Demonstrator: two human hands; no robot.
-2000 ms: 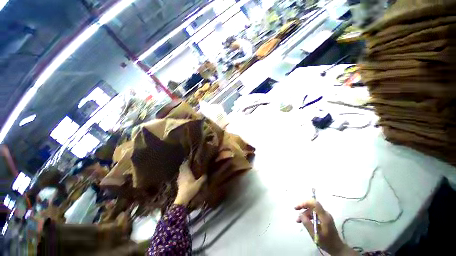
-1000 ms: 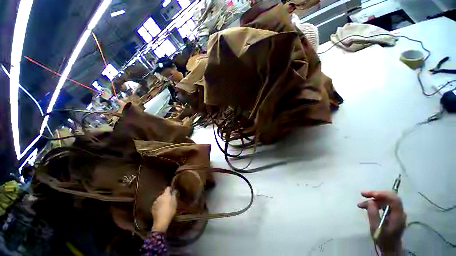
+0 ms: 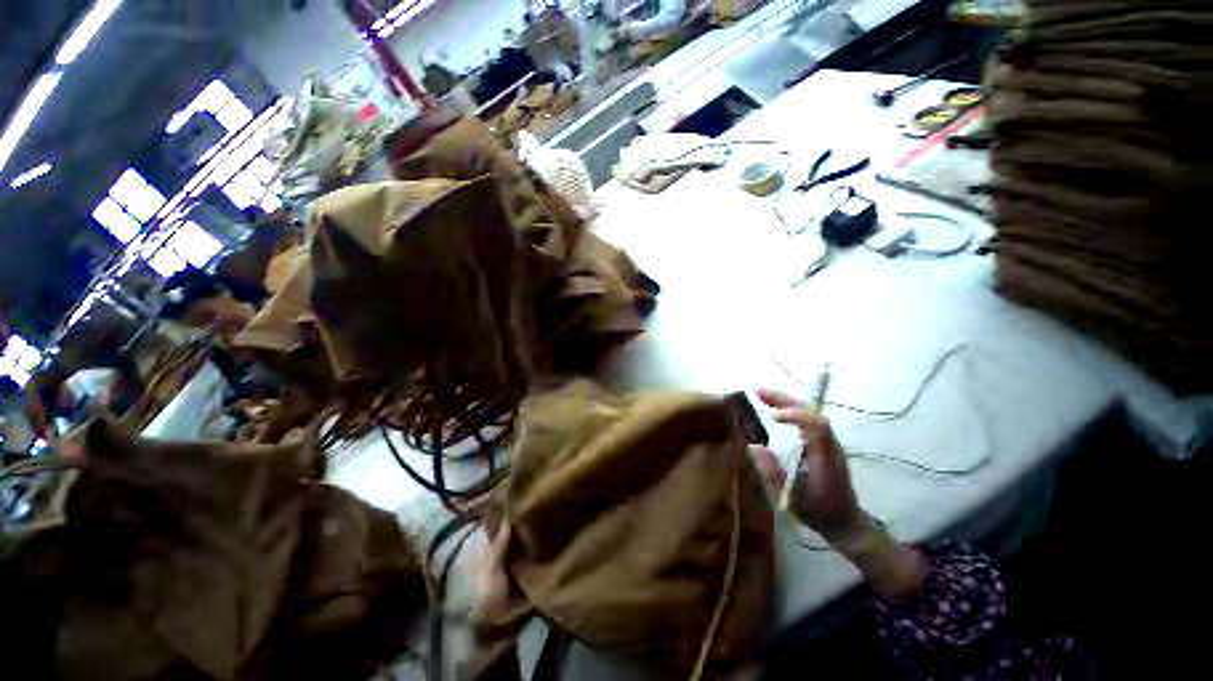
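A tan-brown cloth bag [image 3: 625,512] lies at the table's near edge, its cloth bulging up, with a lighter seam line down its right side. My right hand [image 3: 814,472] is at the bag's upper right corner, holding a slim pen-like tool [image 3: 821,386] with its tip pointing up and away. A thin cord [image 3: 918,410] loops over the table on its right. My left hand [image 3: 490,579] shows only as a blurred pale patch at the bag's left edge, gripping the cloth; its fingers are mostly hidden.
A heap of brown bags [image 3: 426,279] with hanging straps is beyond. Darker bags [image 3: 200,559] lie lower left. A tall folded brown stack [image 3: 1104,186] stands upper right. A black block [image 3: 849,220], tape roll [image 3: 761,178], pliers-like tool [image 3: 835,170] and white cloth [image 3: 672,157] lie on the far table.
A bag has come from the lower left pile to the front of me. My right hand, still holding the tool, is now at its corner. The view has turned right.
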